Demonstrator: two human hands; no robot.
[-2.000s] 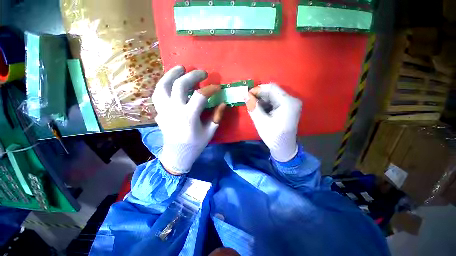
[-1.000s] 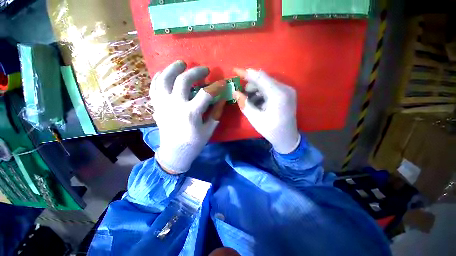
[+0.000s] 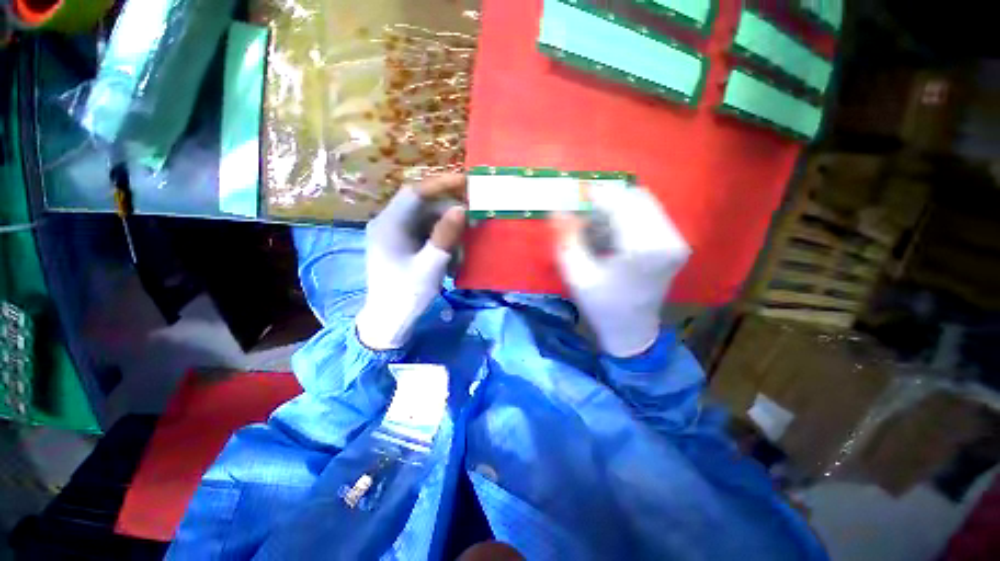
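A dark green circuit board strip (image 3: 627, 181) lies on the red mat (image 3: 524, 256) in front of me, covered along much of its length by a pale, whitish strip (image 3: 515, 194). My left hand (image 3: 411, 258), in a white glove with bare fingertips, holds the board's left end between thumb and finger. My right hand (image 3: 627, 268), gloved alike and blurred by motion, is over the board's right part and hides some of it. Whether its fingers grip anything cannot be told.
Covered boards (image 3: 623, 49) lie in rows at the mat's far side. To the left are a tan sheet with amber dots (image 3: 329, 110), a bagged strip bundle (image 3: 165, 71), a loose mint strip (image 3: 242, 121) and a tool with an orange handle (image 3: 123, 195). Cartons (image 3: 817, 384) stand at right.
The view has turned and shifted, so more covered boards show. More of the held board is exposed. My left hand is now at its left end; my right hand is blurred near the right part.
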